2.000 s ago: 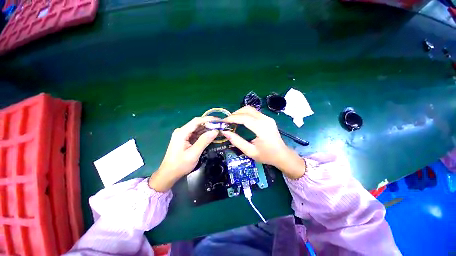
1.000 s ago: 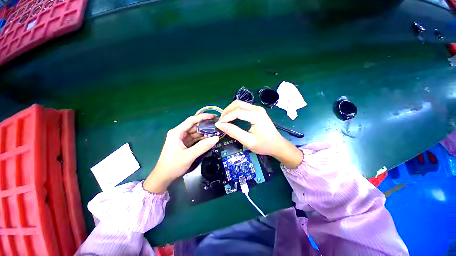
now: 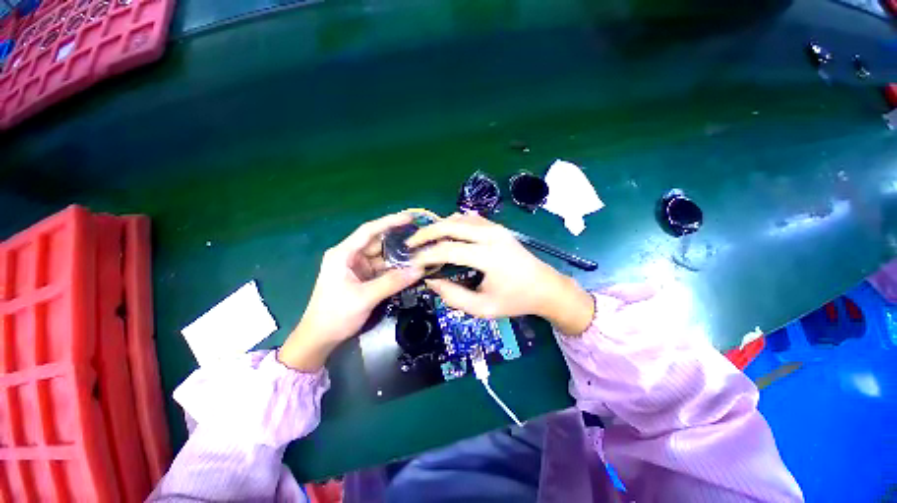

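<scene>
My left hand [image 3: 346,285] holds a round dark unit [image 3: 398,244] by its edge, above the back of the jig. My right hand [image 3: 497,268] is beside it, its fingers over the unit's right side; whether it grips anything is hidden. Below the hands lies the black jig plate [image 3: 388,368] with its round black socket [image 3: 417,332] and a blue control board [image 3: 470,334]. A white USB cable [image 3: 500,393] runs from the board toward me. The tan ring is mostly hidden behind my hands.
Behind my right hand are a dark shiny clump [image 3: 480,194], a black round unit [image 3: 528,191], a white cloth [image 3: 572,195] and a dark rod [image 3: 556,251]. Another unit [image 3: 682,213] lies right. A white slip [image 3: 231,322] and stacked red trays [image 3: 59,344] are left.
The unit has been tilted and turned between my hands. Over the last second my right hand has moved lower, its fingers now spread across the unit's right side.
</scene>
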